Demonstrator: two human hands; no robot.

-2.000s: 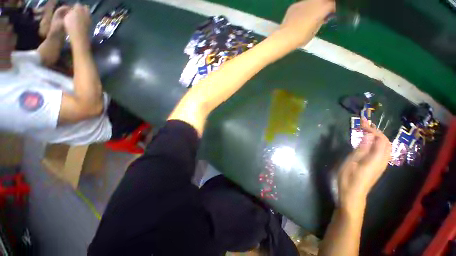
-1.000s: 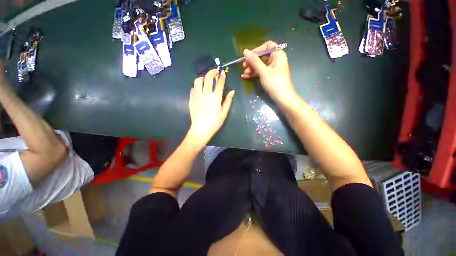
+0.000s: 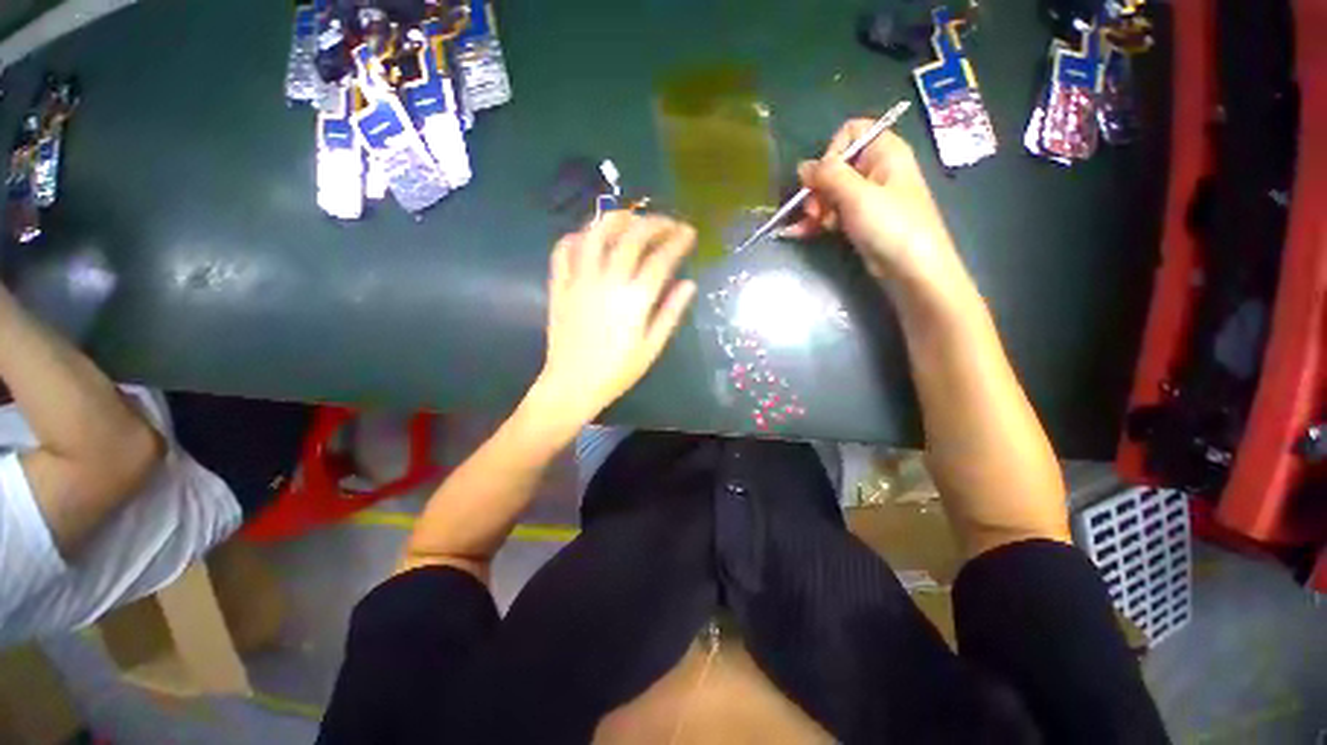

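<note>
My left hand [image 3: 604,306] lies over a flex circuit board [image 3: 608,205], holding it on the table. Only the board's blue and orange-yellow end shows past my fingers, with a dark black end module [image 3: 578,185] beside it; the rest is hidden. My right hand [image 3: 873,197] holds silver tweezers [image 3: 837,168] like a pen. Their tip points down left, just above the upper end of the scattered tiny specks [image 3: 760,381], red-pink nearer the table edge and whitish farther up.
Amber film [image 3: 716,146] lies beyond the specks. A board pile [image 3: 393,124] is at the upper left. A single board [image 3: 955,109] and another pile [image 3: 1074,102] are at the upper right. Red trays [image 3: 1176,248] stand at right. Another person's arm [image 3: 73,393] is at left.
The view has swung down and right since the oldest frame. My left hand came back from the far side onto a board. My right hand's tweezers moved from the board's end towards the specks.
</note>
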